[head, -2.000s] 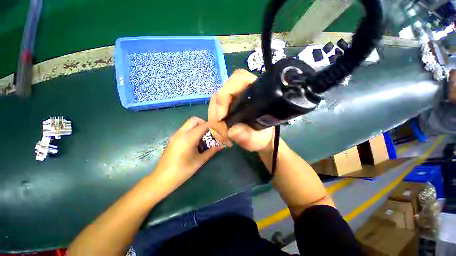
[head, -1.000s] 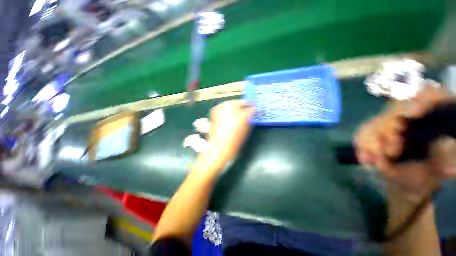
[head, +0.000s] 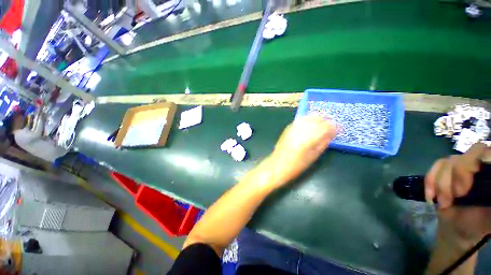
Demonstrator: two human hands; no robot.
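Observation:
The blue tray (head: 399,126) of tiny silver screws (head: 358,121) lies on the dark green bench, right of centre. My left hand (head: 304,140) is over the tray's left side, its fingertips at the screws; whether it holds any cannot be told. My right hand (head: 449,180) is at the right edge, partly cut off, wrapped round the black electric screwdriver (head: 412,188), its nose pointing left above the bench. Small white inserts (head: 237,150) lie left of the tray. A pile of white inserts (head: 464,122) sits right of the tray.
A cardboard box (head: 168,124) with white contents and a white block (head: 191,116) lie at the left of the bench. A metal post (head: 248,70) stands at the conveyor (head: 344,48) edge. Red bins (head: 161,207) hang below the bench's front edge.
The view has swung left. My left hand has left the work at the screwdriver nose and moved to the screw tray. The white piece no longer shows there. My right hand still holds the screwdriver.

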